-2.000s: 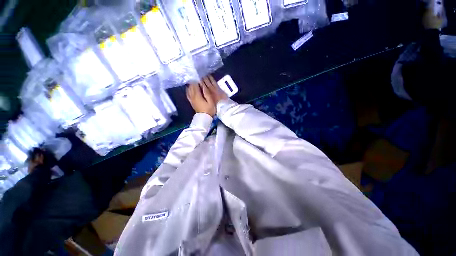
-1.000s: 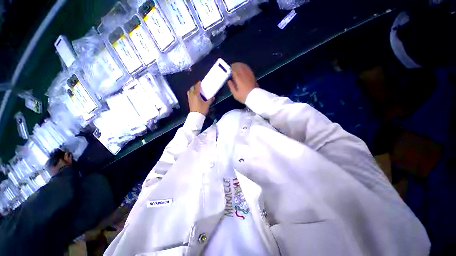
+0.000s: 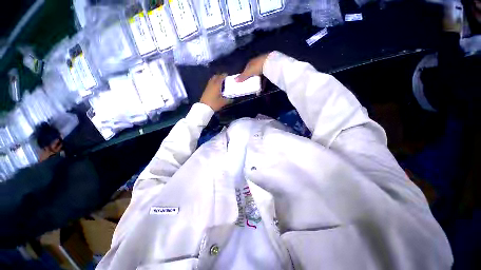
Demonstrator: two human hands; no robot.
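Observation:
A white phone case (image 3: 243,88) lies level between my two hands at the near edge of the black bench, its long side across my view. My left hand (image 3: 214,91) grips its left end. My right hand (image 3: 254,67) is on its upper right part, with a finger or thumb over the white face. No camera slot shows on it; the right end is partly hidden by my hand and sleeve.
Stacked white cases (image 3: 138,95) lie left of my hands. Bagged cases (image 3: 182,18) with yellow bands overlap in a row behind. Small white labels (image 3: 317,36) lie at the right on the black bench. Another person's hand (image 3: 51,148) is at the far left. Cartons (image 3: 98,233) are below left.
The white case was on the bench, then raised and tilted between my hands; now it is turned level. My right hand has closed in on it from the right.

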